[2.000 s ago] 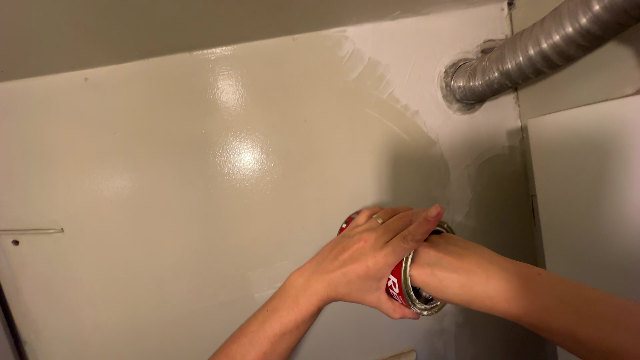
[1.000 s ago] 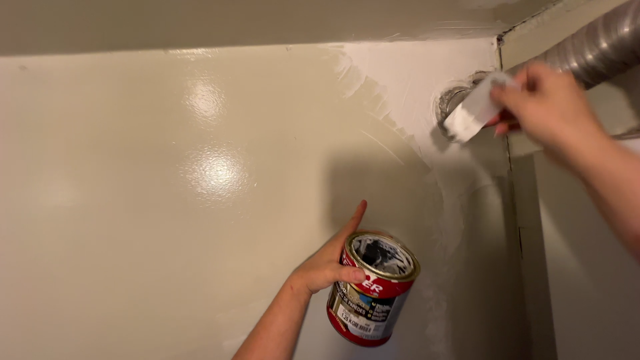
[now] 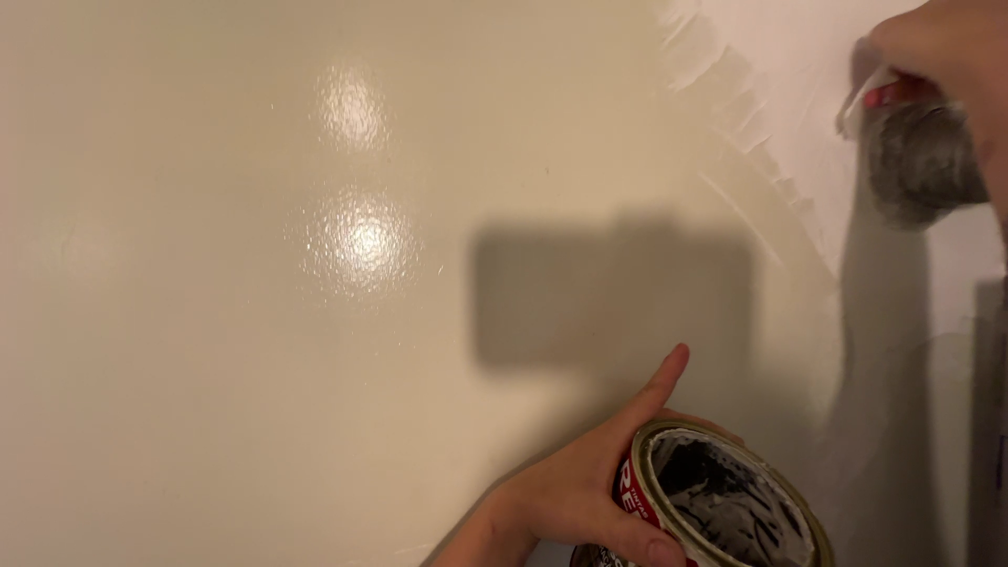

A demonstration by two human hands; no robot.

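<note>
My left hand [image 3: 583, 488] grips an open metal paint can [image 3: 819, 543] low in the view, one finger raised along its far side. The can is tilted; white, smeared residue coats its dark inside. At the upper right my right hand [image 3: 929, 55] holds a pale, flat spreader [image 3: 852, 106] against the white-coated patch of wall [image 3: 795, 71], just beside the duct opening. Only the spreader's edge shows; my fingers hide the rest.
A round grey duct [image 3: 917, 161] meets the wall right under my right hand. The glossy beige wall [image 3: 236, 354] fills the left and middle. A dark vertical strip [image 3: 988, 409] stands at the right edge.
My right hand, inside the can two seconds ago, came out with the spreader and is now above the duct opening. My left hand still holds the can. The view has moved closer to the wall.
</note>
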